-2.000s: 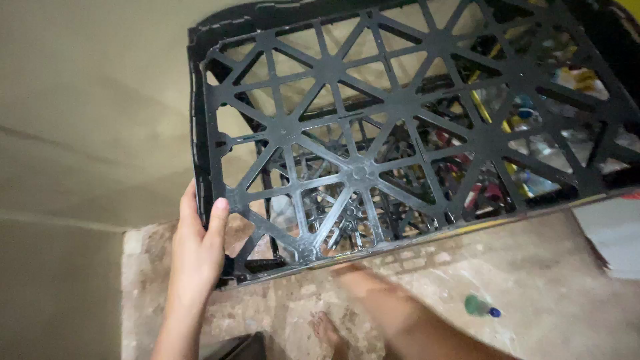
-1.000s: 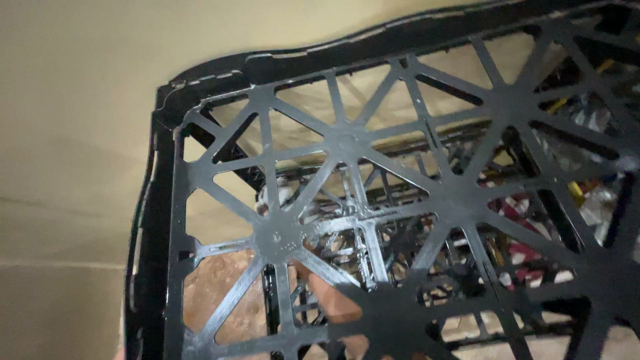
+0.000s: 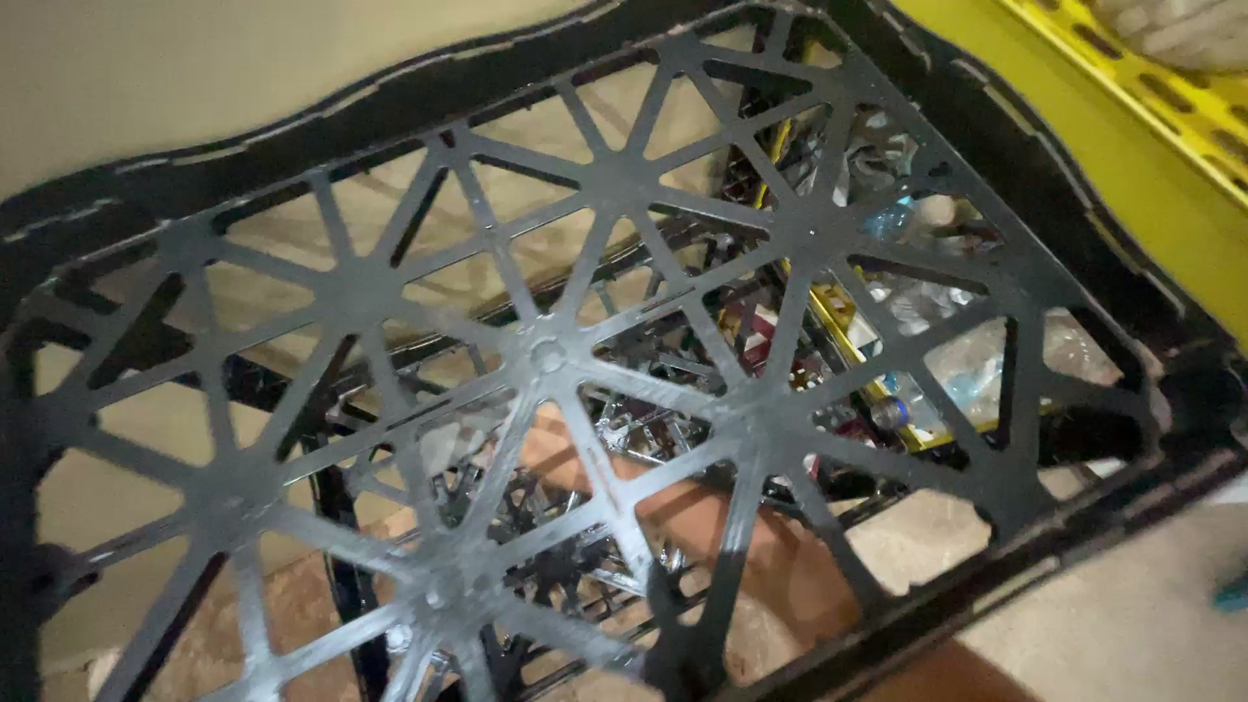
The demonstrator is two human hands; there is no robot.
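Observation:
A black plastic crate [image 3: 546, 356] with a lattice of triangular openings fills most of the view, tilted and close to the camera. Through its openings my right hand [image 3: 551, 444] shows behind the lattice, its forearm running to the bottom right. The fingers are partly covered by the bars and blurred, so I cannot tell whether they grip anything. Near that hand is a clear or whitish plastic item [image 3: 453, 444]. My left hand is out of view.
Behind the lattice, a yellow-edged crate [image 3: 838, 322] holds clear plastic bottles [image 3: 916, 302] and other mixed items. A yellow crate [image 3: 1092, 107] stands at the upper right with pale contents. A plain wall [image 3: 244, 88] rises at the upper left; a worn floor [image 3: 1102, 595] lies below.
The black crate has come much closer to the camera. My left hand, at the crate's left edge two seconds ago, is out of view. My right hand now shows behind the lattice.

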